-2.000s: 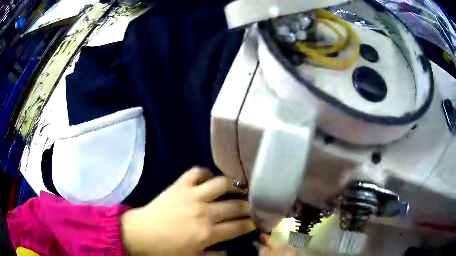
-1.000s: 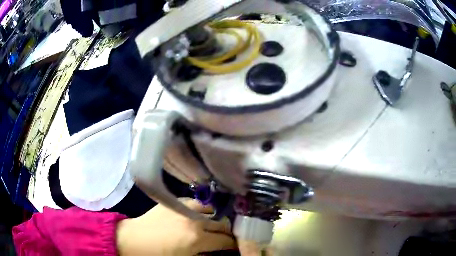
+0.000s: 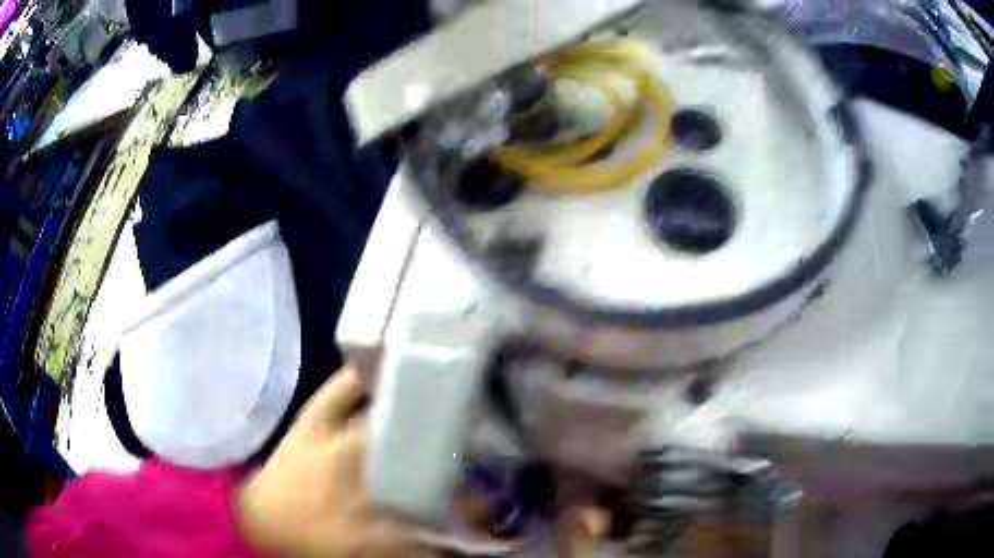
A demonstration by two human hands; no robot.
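A dark garment body (image 3: 327,153) lies over the sewing table left of the white sewing machine head (image 3: 436,294). A white rounded piece (image 3: 207,360) lies on the dark cloth at the left, straight edge upward. My left hand (image 3: 316,490), in a pink sleeve, is low against the machine head, behind its white lever-like part. Its fingers are hidden by the machine, so its grip cannot be told. A small, blurred patch of skin, perhaps my right hand's fingertip (image 3: 589,525), shows below the head near the needle area; the rest is hidden or out of the picture.
The round machine top ring (image 3: 763,311) with a yellow coil fills the upper middle. A blurred tension knob (image 3: 698,496) sits at the lower right. The table's worn edge (image 3: 93,251) runs along the left. Clear plastic (image 3: 883,24) lies behind the machine. Dark pieces with a grey strip lie at the top left.
Since a second ago the view has shifted, and the machine sits further right and lower in the picture. My left hand shows further left. The white piece has kept nearly the same place on the cloth.
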